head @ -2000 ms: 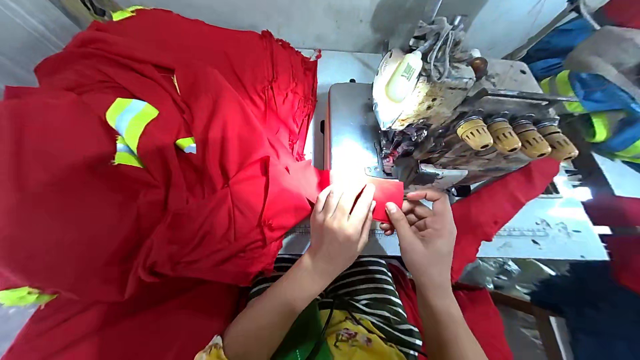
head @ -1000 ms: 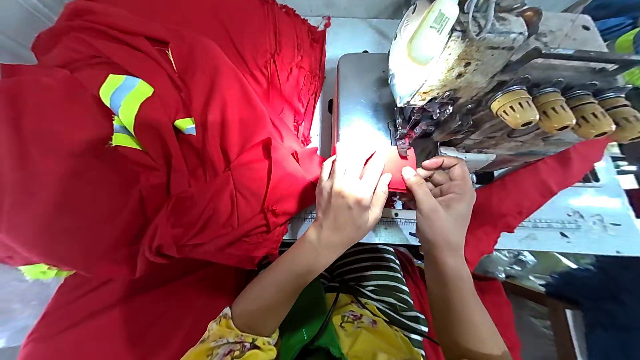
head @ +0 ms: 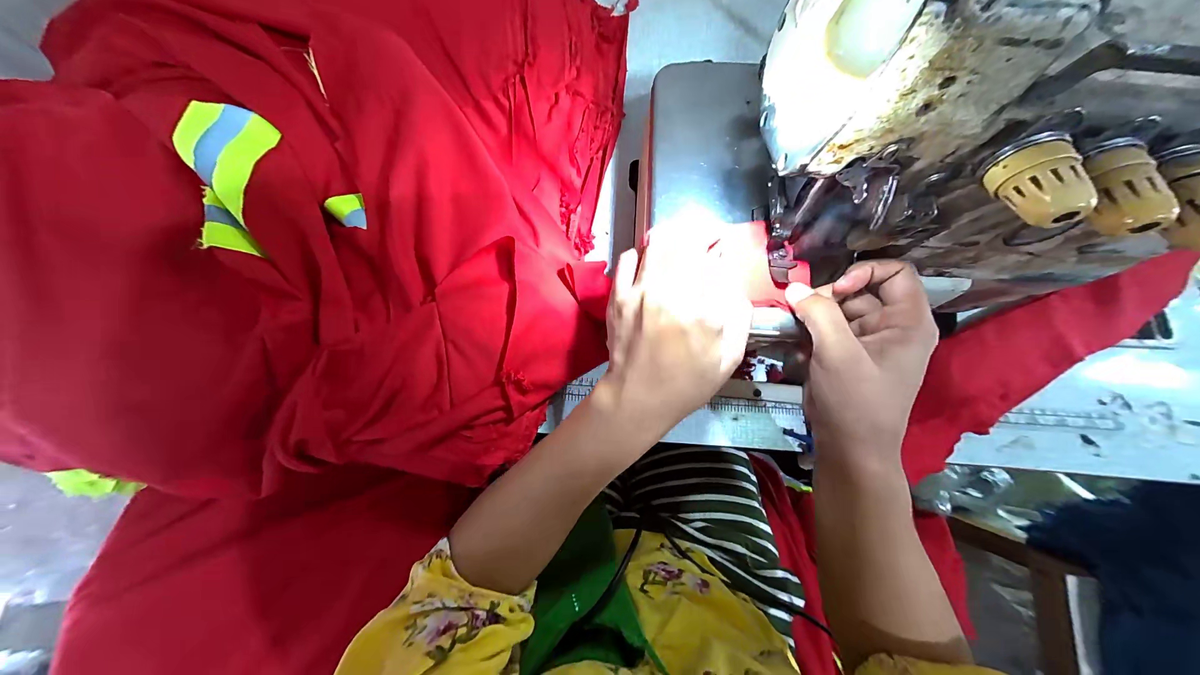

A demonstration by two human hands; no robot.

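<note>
A small piece of red fabric (head: 766,272) lies under the presser foot (head: 781,262) of an overlock sewing machine (head: 937,103). My left hand (head: 680,319) rests palm down on the fabric and the metal machine bed (head: 703,141), its fingers washed out by the lamp's glare. At the right side of the foot, my right hand (head: 872,337) pinches the fabric's edge between thumb and forefinger. Left of the bed is a large heap of red fabric (head: 394,281) with yellow and grey reflective strips (head: 225,164).
A strip of red fabric (head: 1041,347) runs behind my right wrist over the worktable (head: 1106,403). A ruler scale (head: 750,412) lies along the front edge. Yellow tension knobs (head: 1041,183) project from the machine at right. Dark cloth (head: 1134,562) hangs at lower right.
Both hands have moved up to the presser foot with the small red piece, which was held in front of it two seconds ago. The view has come closer to the machine.
</note>
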